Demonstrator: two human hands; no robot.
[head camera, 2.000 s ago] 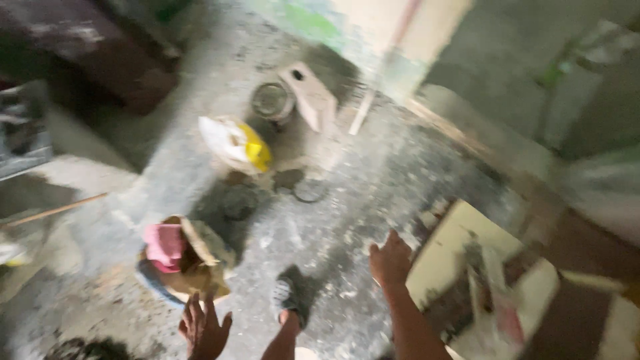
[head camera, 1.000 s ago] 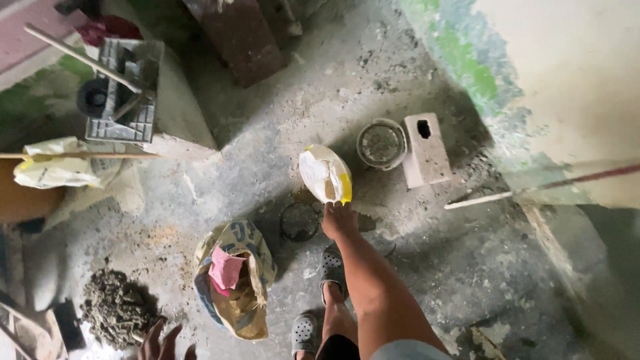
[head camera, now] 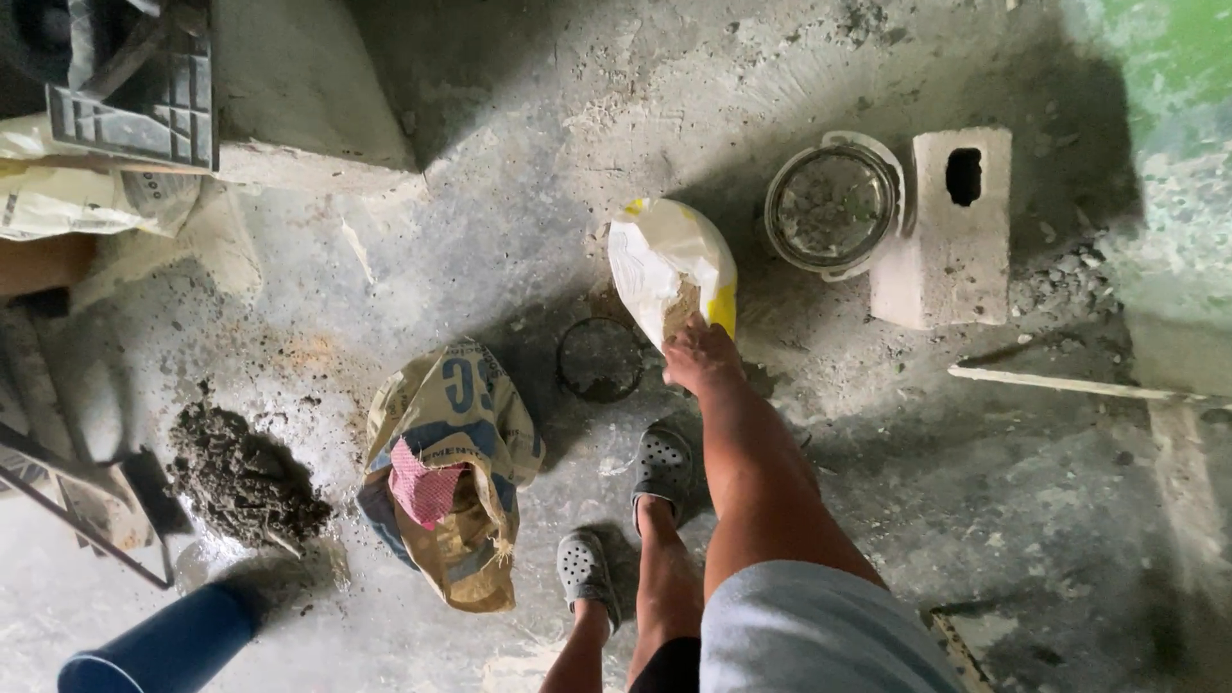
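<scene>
My right hand (head camera: 705,358) is closed on the near edge of a white and yellow plastic sack (head camera: 664,252), which shows some sandy powder at its opening. Left of it on the concrete floor stands an open paper cement bag (head camera: 452,414) with a pink mesh cloth (head camera: 423,486) at its mouth. Between the two lies a dark ring mark (head camera: 599,359). Beyond the sack, a round bucket (head camera: 833,205) with grey rubble in it touches a pale block with a hole (head camera: 948,231). My left hand is out of view.
A heap of wet mortar (head camera: 245,476) lies at the left, near a blue bucket (head camera: 159,640) on its side. A grey plastic crate (head camera: 135,120) is at the upper left. A pale stick (head camera: 1068,382) lies at the right. My feet in grey clogs (head camera: 662,464) stand below the sack.
My right hand, empty two seconds ago, has taken hold of the white and yellow sack. My left hand, at the lower edge earlier, has left the view.
</scene>
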